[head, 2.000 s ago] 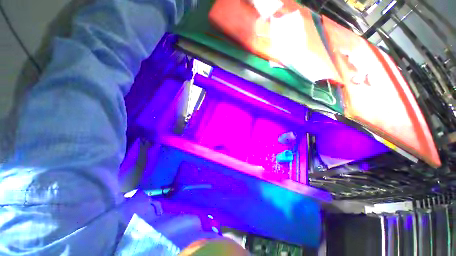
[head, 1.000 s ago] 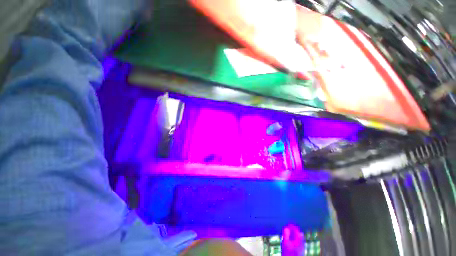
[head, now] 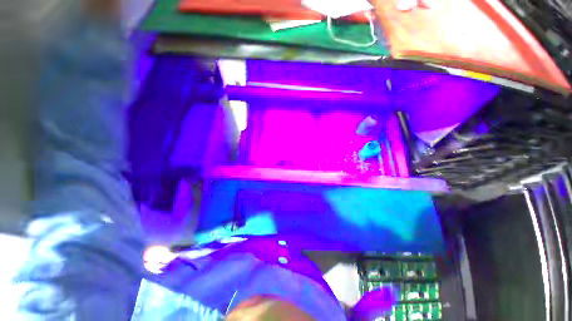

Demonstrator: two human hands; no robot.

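Green circuit boards (head: 417,291) lie in rows at the bottom, right of centre, cut off by the frame edge. A blurred pink-violet, finger-like shape (head: 376,301) overlaps their left side; it may be my right hand, but its grip cannot be told. A blue sleeve runs up the left side. A small blurred brownish patch (head: 100,7) at its top edge may be my left hand, cut off, its fingers not readable. A rounded orange-tan shape (head: 270,310) at the bottom centre is unclear. A bright white spot (head: 157,257) glows beside the sleeve.
A violet-lit machine bed (head: 288,141) holds a small cyan object (head: 370,150). A blue panel (head: 376,216) is in front of it. Orange-red sheets (head: 451,37) lie over a green surface (head: 238,30) behind. Black racks or bins (head: 502,251) stand at the right.
The view has turned and shifted. More of the green boards shows at the bottom, with the pink-violet shape still beside them. The sleeve now stands more upright at the left.
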